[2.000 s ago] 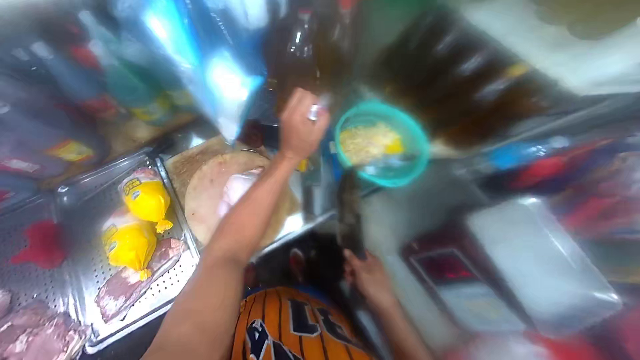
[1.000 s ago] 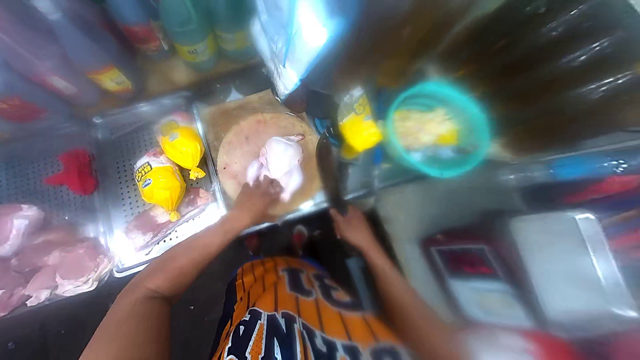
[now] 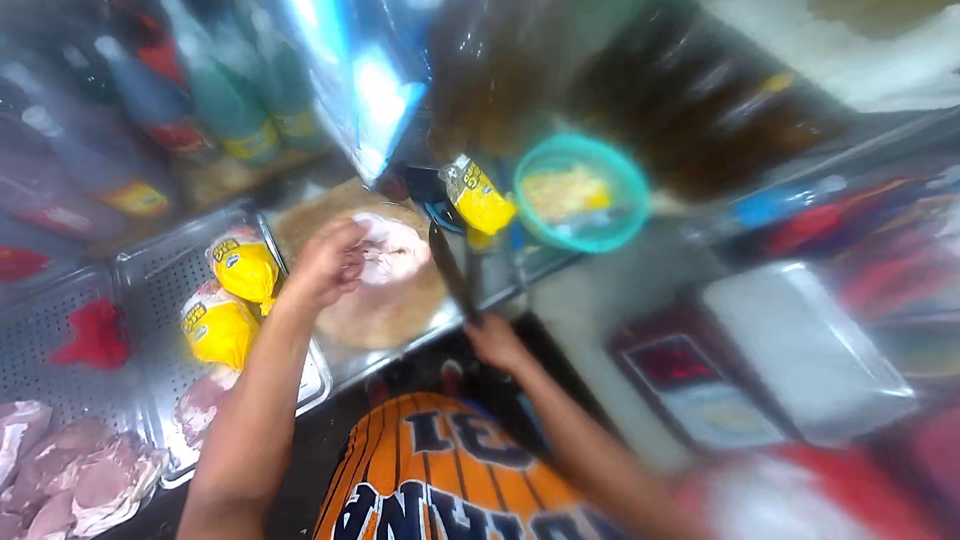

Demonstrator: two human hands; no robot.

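Observation:
A pale raw chicken (image 3: 391,251) lies on a round wooden chopping board (image 3: 367,319). My left hand (image 3: 330,262) is at the chicken's left side with its fingers curled; whether they grip it is hard to tell. My right hand (image 3: 495,341) is closed around the handle of a large dark-bladed knife (image 3: 452,274), whose blade points away from me along the board's right edge. A yellow plastic-wrapped package (image 3: 480,196) lies beyond the blade, beside a teal plastic basket (image 3: 637,191) holding pale yellowish pieces.
Perforated metal trays (image 3: 161,281) at left hold two yellow-wrapped packages (image 3: 246,262), raw meat slices (image 3: 97,472) and a red item (image 3: 94,335). Bottles (image 3: 225,97) stand behind, near a hanging blue plastic bag (image 3: 375,97). A scale (image 3: 697,382) with a metal pan (image 3: 810,345) is at right.
My left hand, above the board near the basket two seconds ago, came down to the chicken's near end and is now at its left side. The right hand has kept the knife.

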